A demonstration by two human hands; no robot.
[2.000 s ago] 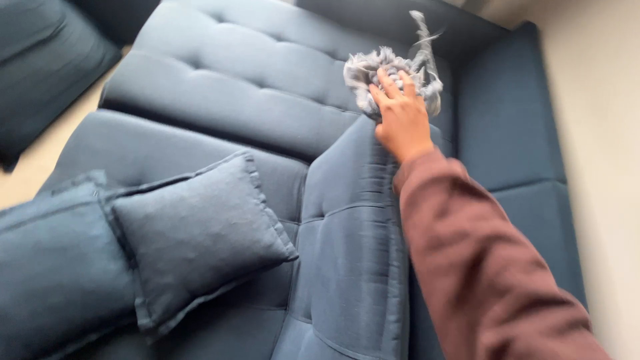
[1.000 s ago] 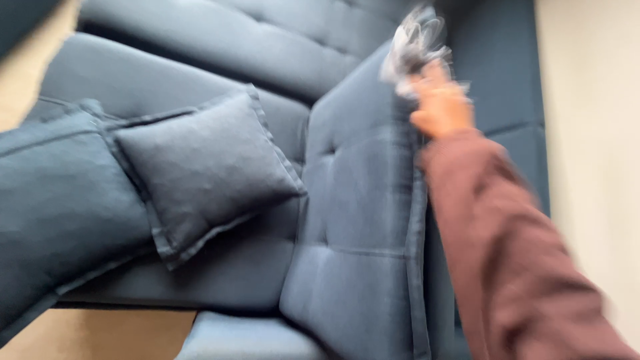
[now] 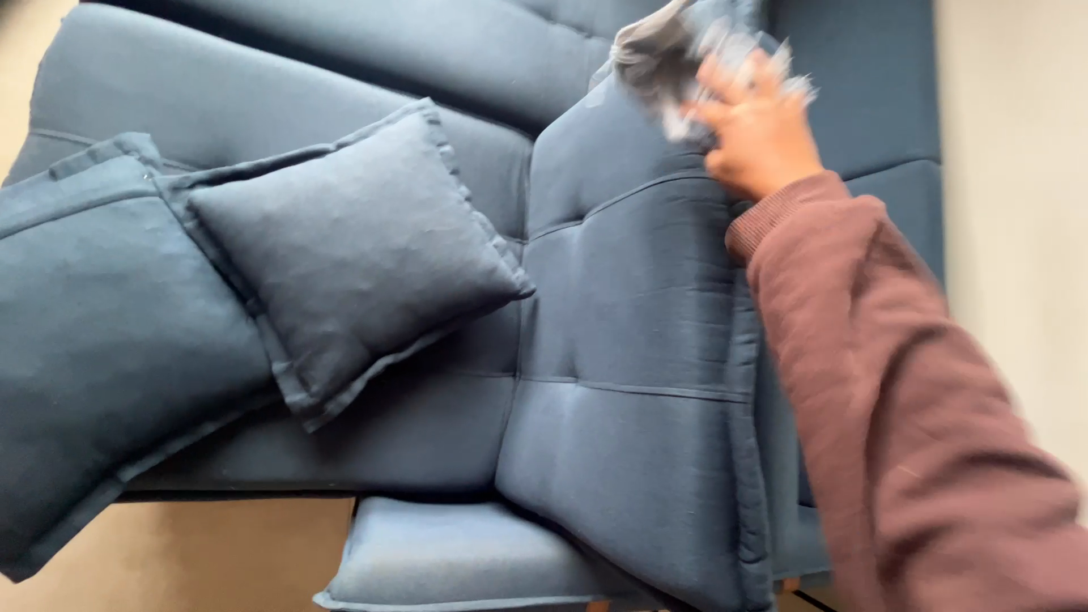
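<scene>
My right hand (image 3: 761,127), in a brown sleeve, grips a blurred bundle of grey and whitish cloth (image 3: 659,55) at the upper right. The bundle lies against the upper corner of a tufted blue sofa backrest (image 3: 646,280). Its folds hang loosely around my fingers, and motion blur hides its exact shape. My left hand is not in view.
A small blue cushion (image 3: 357,255) leans over a larger blue cushion (image 3: 110,340) on the sofa seat (image 3: 255,93). A lighter blue armrest or padded part (image 3: 459,544) is at the bottom. A pale wall or floor (image 3: 1011,212) runs along the right.
My right hand has moved with the grey bundle along the backrest's top. The view has shifted, bringing the lighter padded part into sight at the bottom.
</scene>
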